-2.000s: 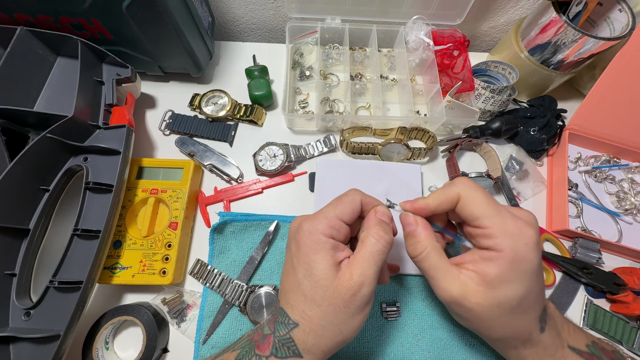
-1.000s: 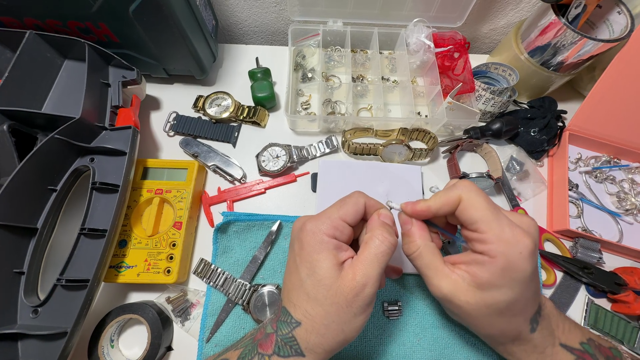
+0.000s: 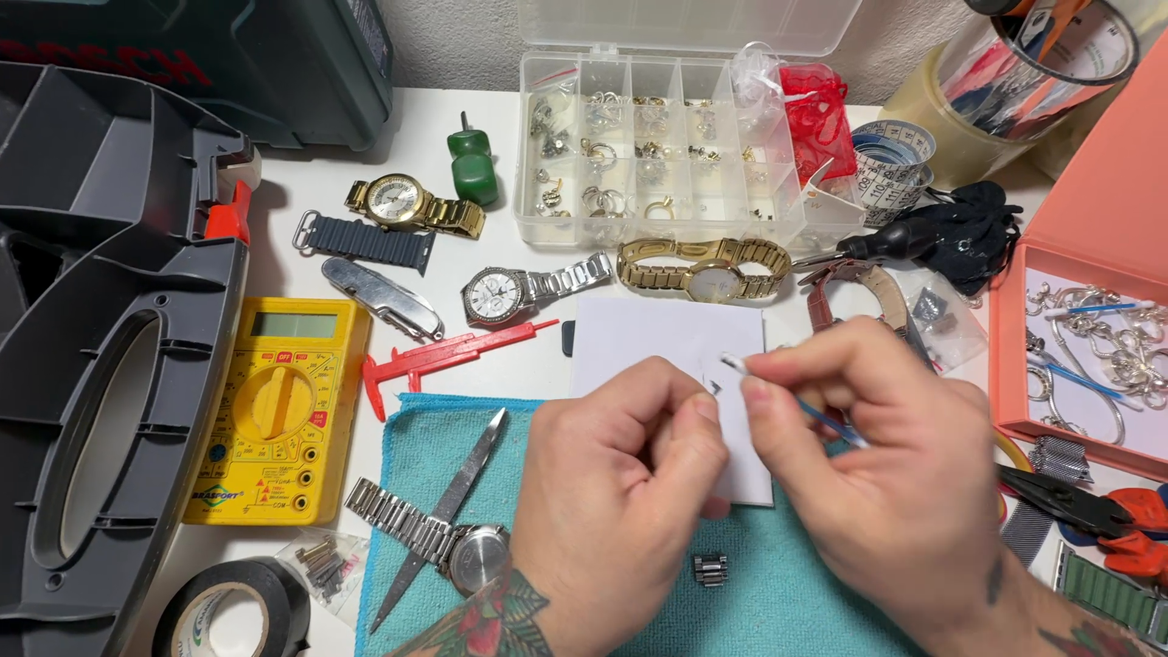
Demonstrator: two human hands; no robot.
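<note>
My right hand [image 3: 876, 456] pinches a cotton swab with a blue stick [image 3: 829, 422]; its white tip, darkened at the end, points up and left. Close by on the left, my left hand [image 3: 625, 484] pinches a tiny dark metal piece [image 3: 714, 388] between thumb and forefinger. Swab and piece are a little apart. Both hands are over a white paper pad [image 3: 666, 333] and a turquoise cloth [image 3: 438, 420]. On the cloth lie a few metal watch links [image 3: 710, 570], pointed metal tweezers [image 3: 456, 479] and a steel-band watch [image 3: 476, 557].
A yellow multimeter [image 3: 274, 411], red caliper [image 3: 447, 354] and pocket knife [image 3: 383, 297] lie left. Behind are several watches, including a gold one [image 3: 714, 281], and a clear compartment box [image 3: 657, 228] of jewelry. Pliers [image 3: 1068, 502] and a coral box [image 3: 1004, 365] stand right.
The swab tip has moved away from the small piece in my left hand; before, the two were together. My right hand has shifted slightly right. My left hand has kept its pinch.
</note>
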